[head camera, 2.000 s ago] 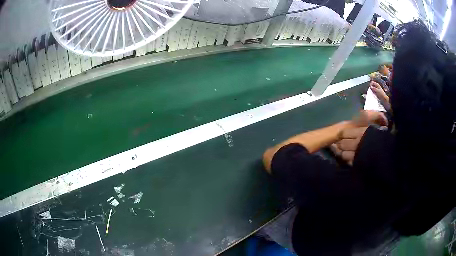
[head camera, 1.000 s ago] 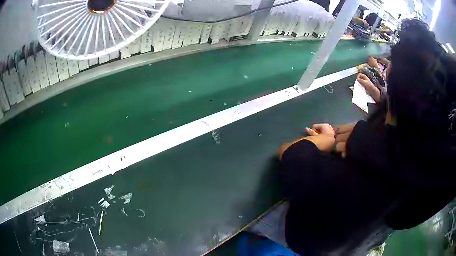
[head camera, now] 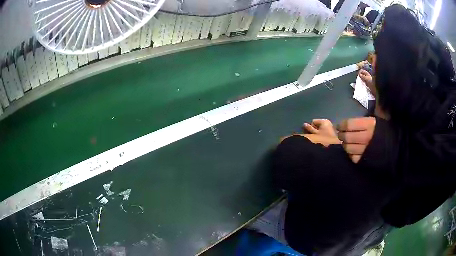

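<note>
Neither of my hands shows in the head view. The dark green worktop [head camera: 185, 175] lies nearest in front of me. Whitish tape scraps [head camera: 107, 189] and thin pale strips lie on its near left part. A long white edge rail [head camera: 165, 132] runs from lower left to upper right, between the worktop and the bright green conveyor belt [head camera: 135, 100]. Small pale scraps lie on the belt.
A person in black [head camera: 340, 190] sits at the right, arms on the worktop, on a blue stool [head camera: 260, 245]. A white fan guard [head camera: 95, 30] hangs upper left. A slanting post [head camera: 327, 45] rises from the rail. White slats [head camera: 145, 37] line the belt's far side. Farther people show upper right.
The view has shifted, so the fan guard and post sit farther left. The person in black has moved their hands and turned their head. The belt's small scraps have moved left relative to the rail.
</note>
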